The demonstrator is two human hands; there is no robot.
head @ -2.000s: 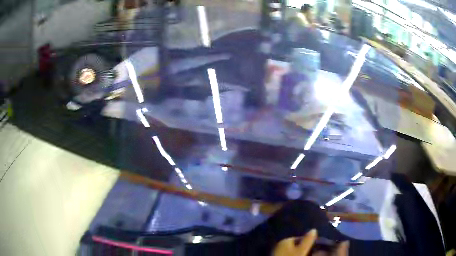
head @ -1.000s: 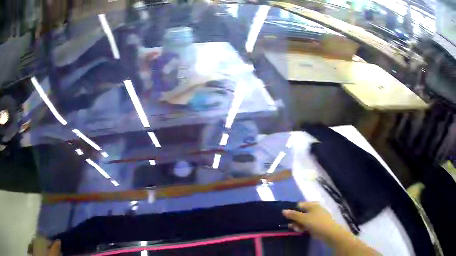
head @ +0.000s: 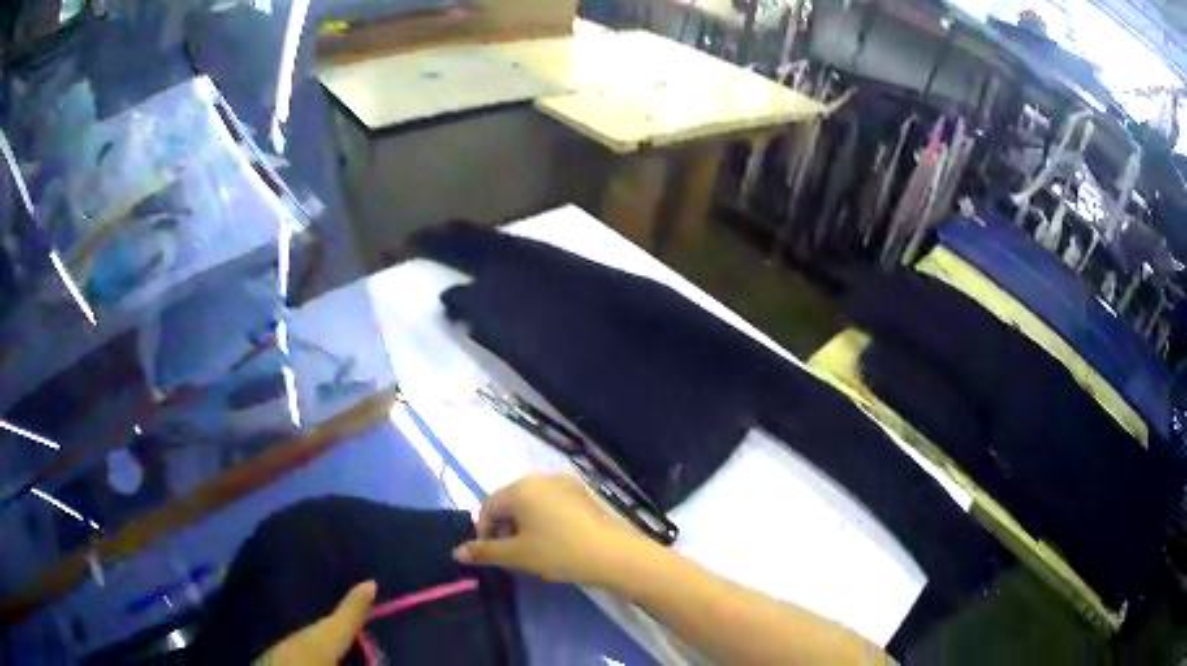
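A dark cut panel (head: 313, 553) lies on the bluish template base (head: 560, 618) at the bottom, with a pink-red line (head: 423, 597) beside it. My right hand (head: 527, 527) pinches the panel's right end between thumb and fingers. My left hand (head: 332, 631) is at the bottom edge, partly cut off, with its thumb at the pink-red line; its fingers are hidden, so its hold is unclear. The clear top sheet (head: 143, 325) stands raised at the left with white lamp reflections. A brown-orange hinge tape (head: 221, 501) crosses below it.
Dark cut pieces (head: 625, 364) lie on a white board (head: 807, 520) at right, beside a slim dark tool (head: 579, 458). A thick dark panel stack (head: 1015, 416) lies on yellow-edged boards farther right. A pale table (head: 677, 98) and hanging racks are behind.
The view has swung right, bringing the panel stack into sight. My left hand has come closer to my right hand, which stays at the panel's right end.
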